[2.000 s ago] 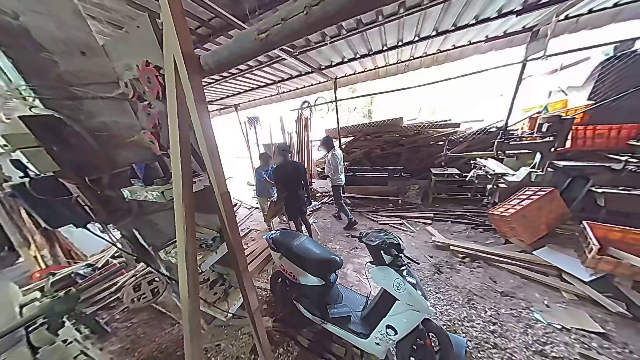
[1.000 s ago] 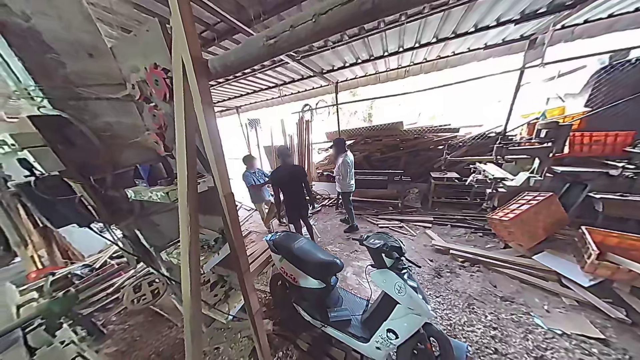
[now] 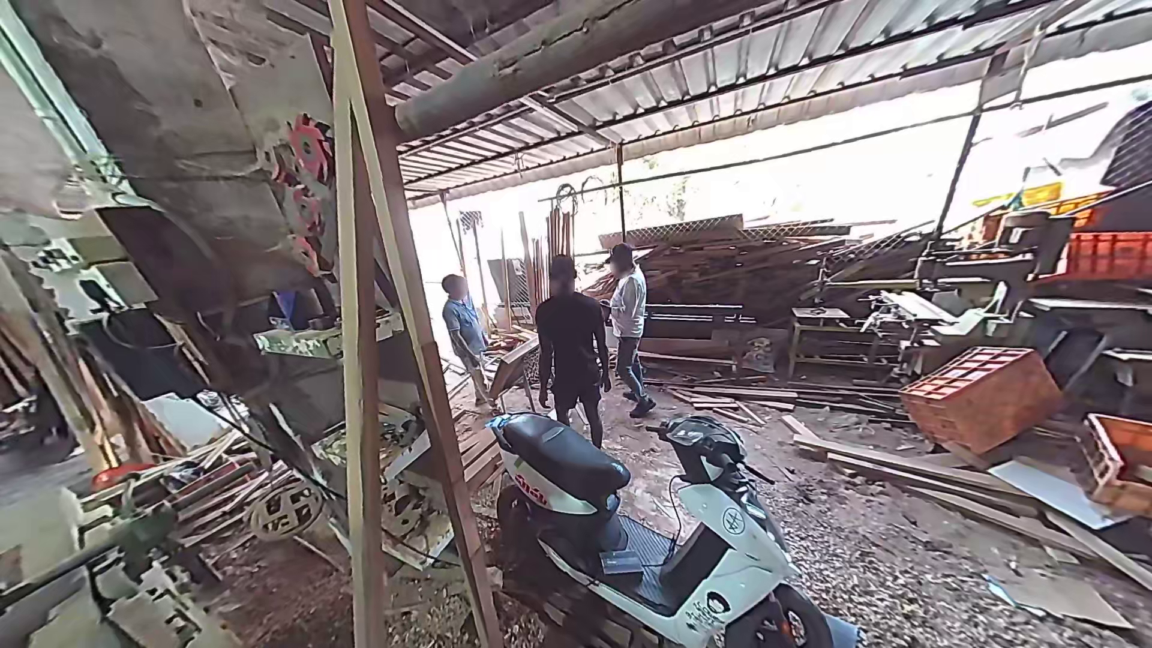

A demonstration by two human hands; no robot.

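Neither my left hand nor my right hand shows in the head view. Closest in front, a white motor scooter [image 3: 666,576] with a black seat [image 3: 562,459] stands on the ground strewn with wood chips. Left of it, two long wooden boards [image 3: 360,378] rise side by side, one upright and one leaning. Beyond the scooter stand three people: one in a blue shirt [image 3: 463,324], one in dark clothes [image 3: 571,342] seen from behind, and one in a pale top and dark cap [image 3: 627,306].
Loose planks [image 3: 954,486] lie on the ground at right, near an orange plastic crate [image 3: 981,405] and another crate [image 3: 1120,459]. A lumber pile [image 3: 747,279] fills the back. Scrap wood [image 3: 216,486] and machinery lie at left, and a round beam [image 3: 558,63] crosses overhead.
The person in dark clothes, turned toward the one in blue a second ago, now stands with arms lowered and back to me. A gap has opened between those two. The scooter has not moved.
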